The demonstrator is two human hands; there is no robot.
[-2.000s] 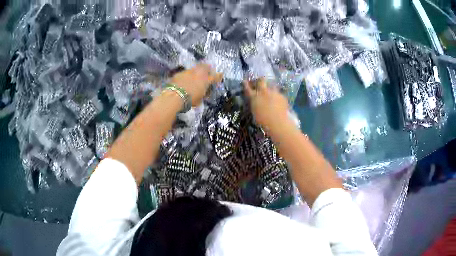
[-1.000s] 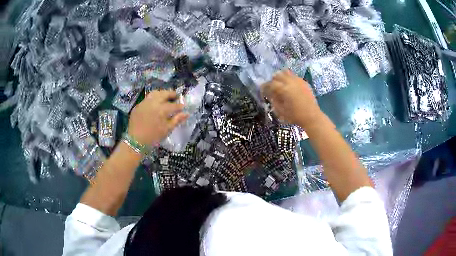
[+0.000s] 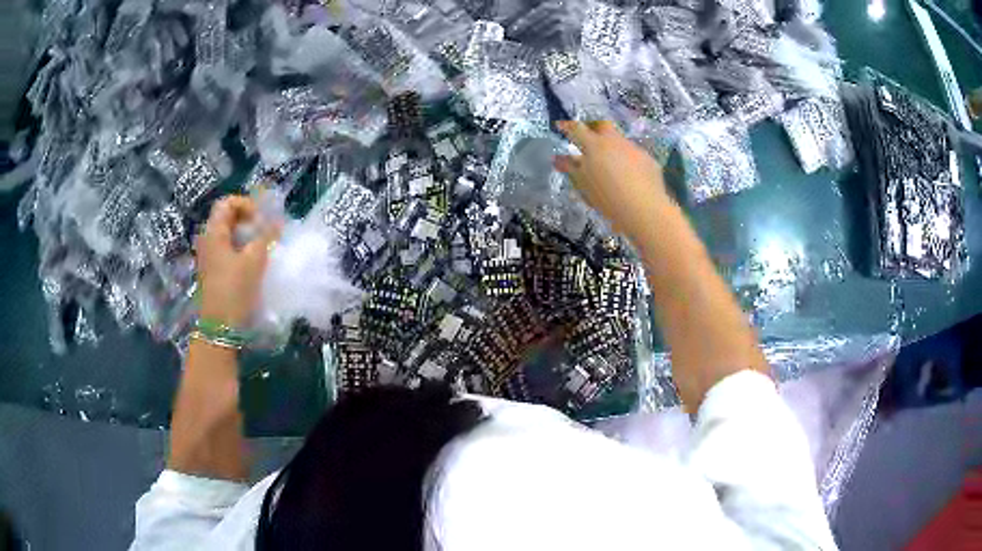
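Loose dark circuit board modules (image 3: 502,278) with gold and silver spots lie in a flat clear container (image 3: 644,361) in front of me. My left hand (image 3: 235,253), with bands at the wrist, is left of the container, its fingers closed on whitish, cloudy empty bags (image 3: 312,269). My right hand (image 3: 612,172) is above the container's back right, fingers partly spread. A clear small bag (image 3: 530,172) lies just left of its fingertips; whether the fingers touch it I cannot tell.
A heap of bagged modules (image 3: 129,140) spreads across the back and left of the green table (image 3: 791,215). A filled flat pack (image 3: 913,183) lies at the far right. A large clear waste bag (image 3: 824,404) hangs at the right table edge. Something red (image 3: 958,517) is at lower right.
My left hand has moved left and away from the modules with whitish bags. My right hand has moved in to the centre, then back right and up. More loose modules show in the middle.
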